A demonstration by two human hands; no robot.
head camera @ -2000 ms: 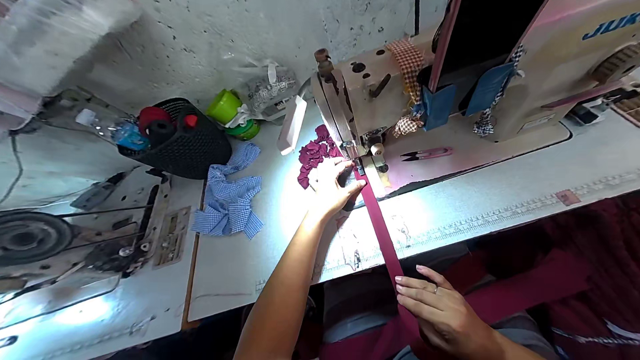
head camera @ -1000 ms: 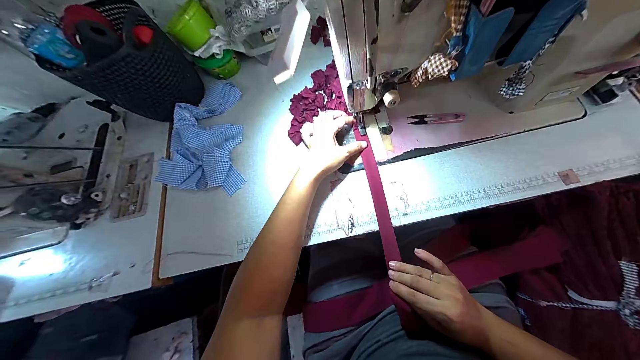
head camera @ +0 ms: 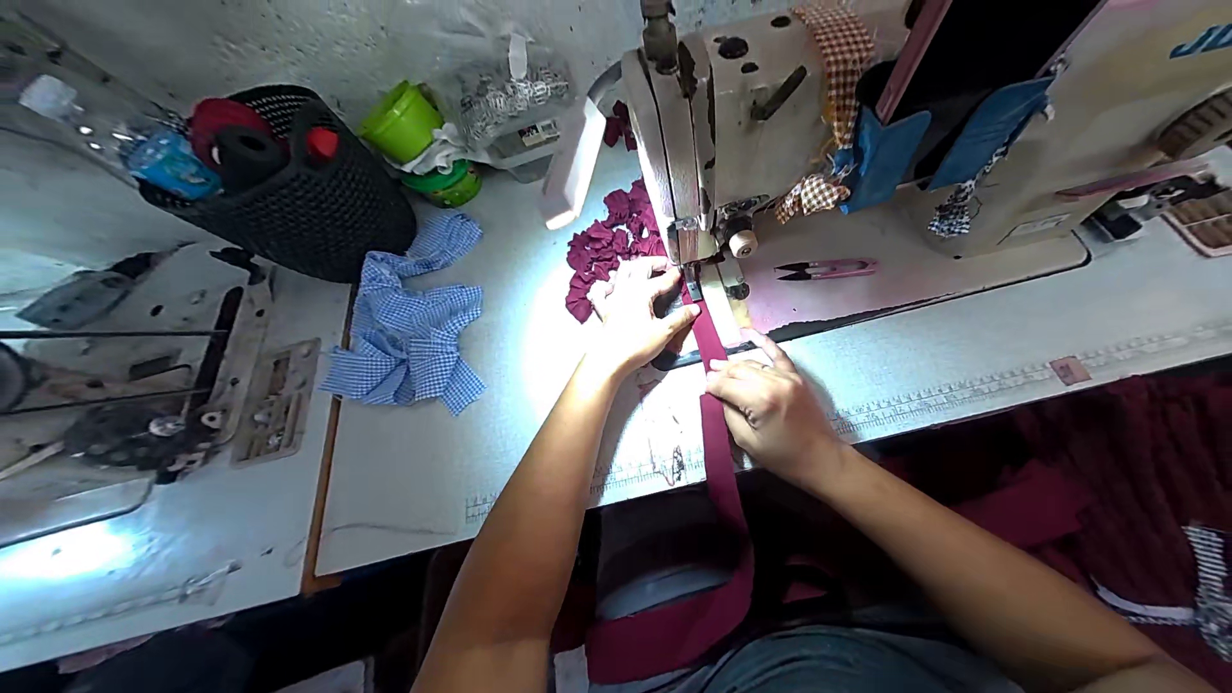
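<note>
A maroon fabric strip [head camera: 717, 452] runs from my lap up over the table edge to the presser foot [head camera: 694, 285] of a sewing machine [head camera: 760, 135]. My left hand [head camera: 635, 313] lies just left of the foot, thumb and fingertips on the strip beside it. Lower on the same strip, my right hand [head camera: 770, 404] pinches it between thumb and fingers, its index finger stretched toward the machine bed. Gathered maroon ruffles [head camera: 606, 245] are heaped behind my left hand. Pink-handled thread snips [head camera: 828, 269] rest on the bed to the right.
Blue gingham cloth [head camera: 414, 327] lies left of my hands. Behind it stand a black woven basket [head camera: 298, 207], a green cup [head camera: 404, 125] and a clear plastic container [head camera: 515, 106]. A second machine [head camera: 144, 385] is at the left. More maroon fabric [head camera: 1107, 481] hangs at the lower right.
My right hand has moved up from the strip near my lap to the table, close to the machine's foot. My left hand remains beside the foot.
</note>
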